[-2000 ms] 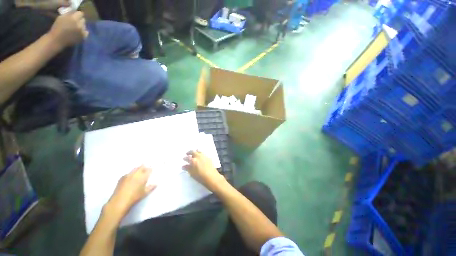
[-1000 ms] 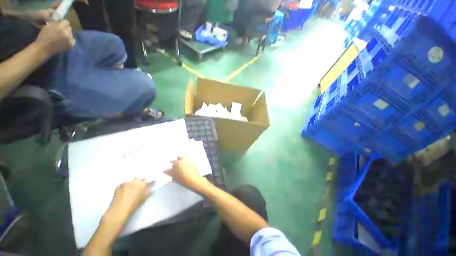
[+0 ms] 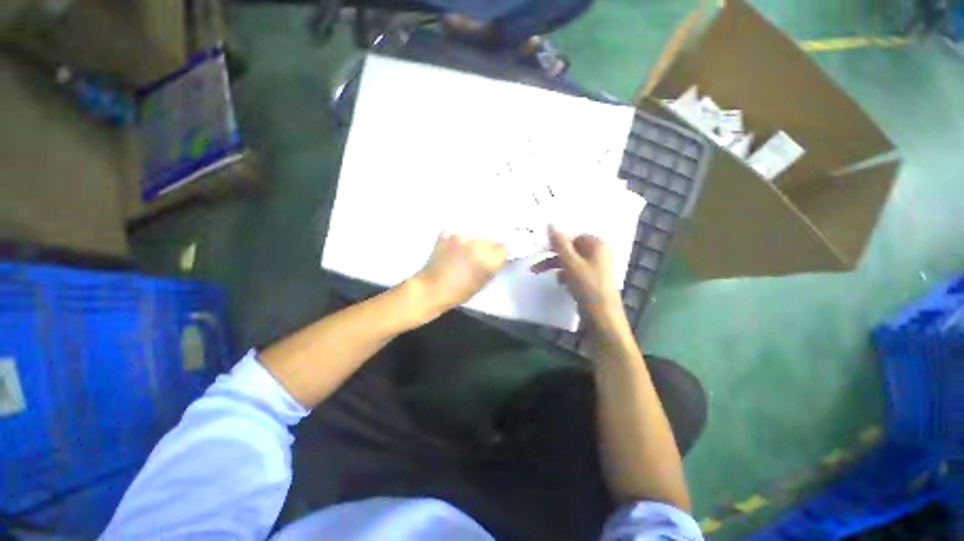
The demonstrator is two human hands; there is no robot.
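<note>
A white board [image 3: 423,137] lies on a dark grey ribbed crate [image 3: 661,174]. White printed sheets [image 3: 576,201] with short dark dashes overlap on the board's right part. My left hand [image 3: 462,269] is closed, with its fingertips at the left end of a thin white piece [image 3: 525,254]. My right hand [image 3: 581,264] is at the other end of the piece, thumb and finger near its edge. The piece is small and pale against the board, so its fold is hard to tell.
An open brown carton [image 3: 761,211] holding small white pieces stands on the green floor beyond the crate's right side. Blue crates [image 3: 106,370] stand at the left and more at the lower right. Brown cartons with a blue-and-white packet [image 3: 190,127] are at upper left. Another person's leg shows at the top.
The view has swung down and left, so the board and carton appear further right. My hands have come up off the board's lower part and now meet at the thin white piece.
</note>
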